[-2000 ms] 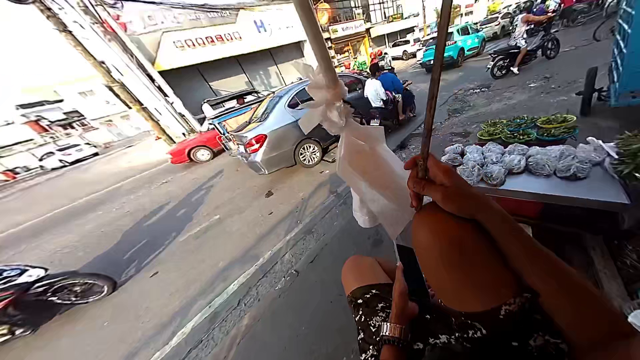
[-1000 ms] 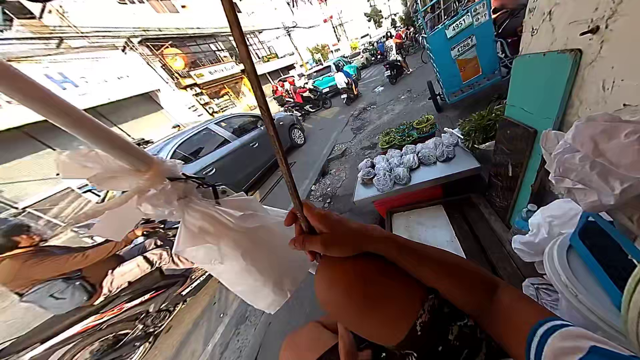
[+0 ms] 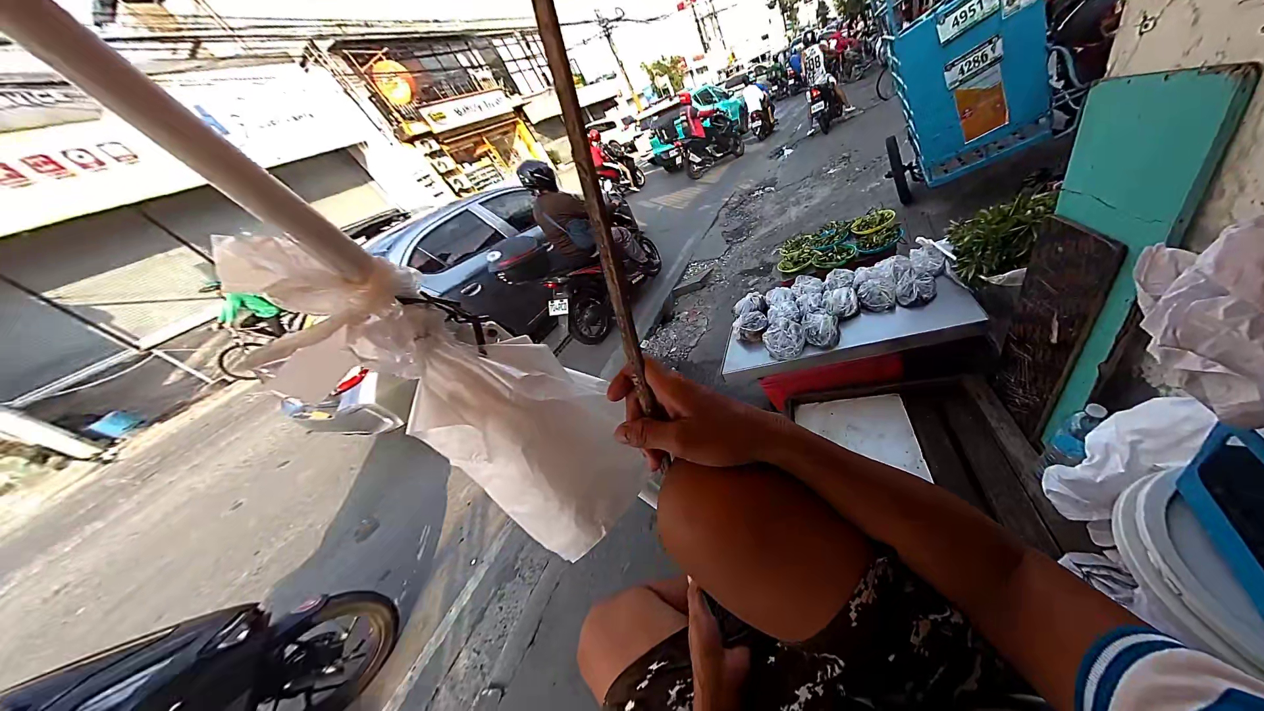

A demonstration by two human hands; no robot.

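Note:
My right hand is closed around the lower part of a thin brown wooden stick, which rises at a tilt past the top edge of the view. The hand is just above my raised knee. Low in the view, my left hand is between my legs, its fingers pointing up; part of it is hidden and I cannot tell whether it holds anything. To the left of the stick, whitish plastic bags hang tied to a slanting pale pole.
Knotted plastic bags of goods stand on a metal-topped table, near baskets of green produce. A white bucket and a green board are at right. Motorcycles and a grey car occupy the road.
The view has swung right since the first frame. A rider with a dark helmet now appears beside the grey car. My right hand keeps its grip on the stick.

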